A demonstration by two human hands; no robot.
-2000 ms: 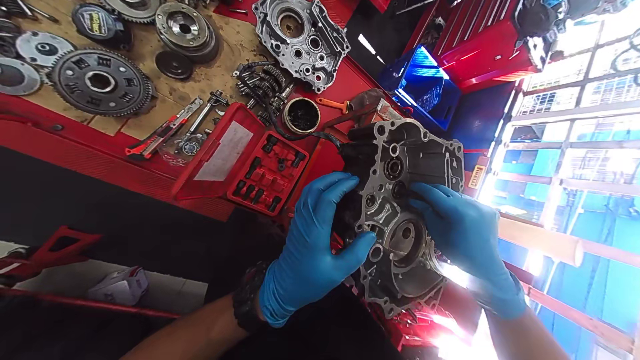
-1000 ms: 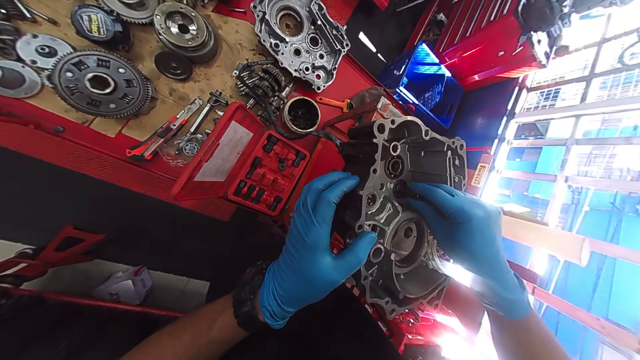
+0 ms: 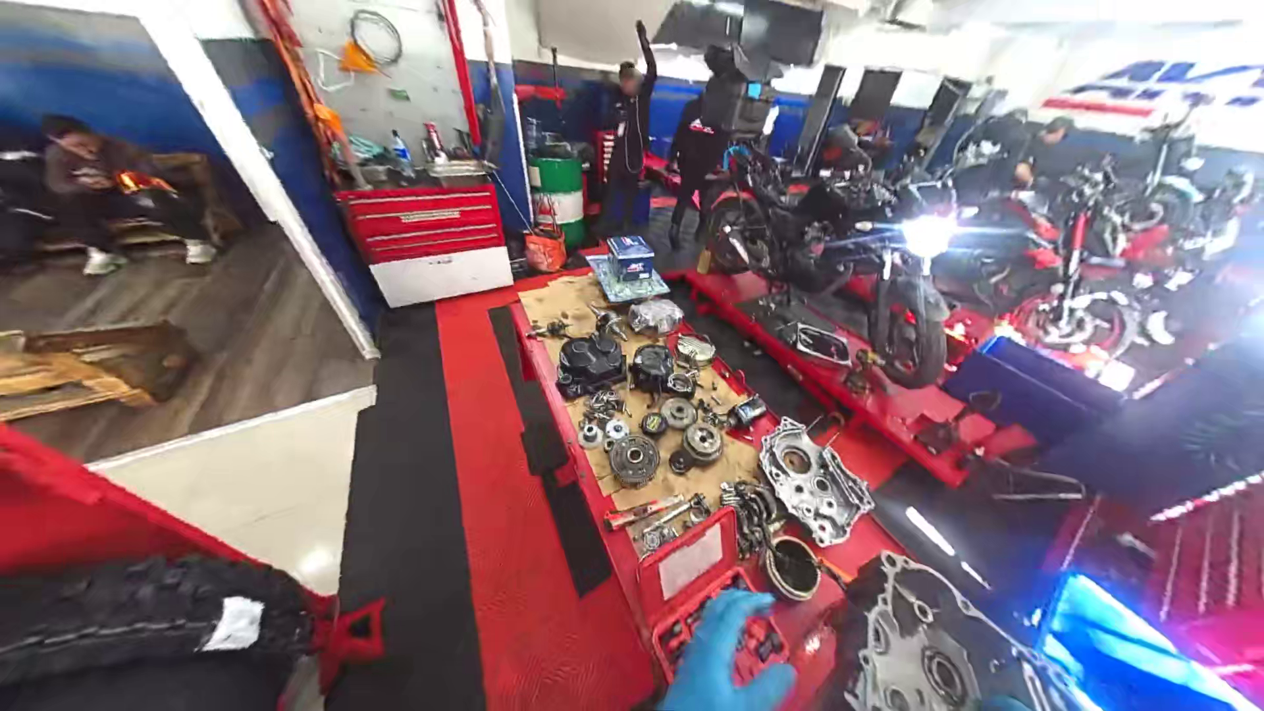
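My left hand [image 3: 726, 652], in a blue glove, is at the bottom edge with fingers spread and nothing seen in it. It is over the open red tool case [image 3: 688, 561], which holds dark sockets or adapters. To its right stands a metal engine crankcase half [image 3: 918, 632], cut off by the frame. A sliver of blue at the bottom edge against that casting looks like my right hand [image 3: 1002, 703]; its fingers are hidden. A second crankcase half [image 3: 815, 484] lies on the red bench beside a cylinder sleeve [image 3: 792, 568] and a gear cluster [image 3: 748, 513].
The bench's brown cardboard [image 3: 553, 306] bears a clutch basket [image 3: 634, 458], a flywheel [image 3: 702, 443], black engine covers [image 3: 592, 363] and pliers. Motorcycles [image 3: 889, 257] stand on a red lift at right. Several people are farther back; one sits at left. A red tool cabinet [image 3: 425, 227] stands behind.
The view has swung up and away to the wider workshop. My left hand has come away from the crankcase half and is now over the tool case. My right hand is almost out of view.
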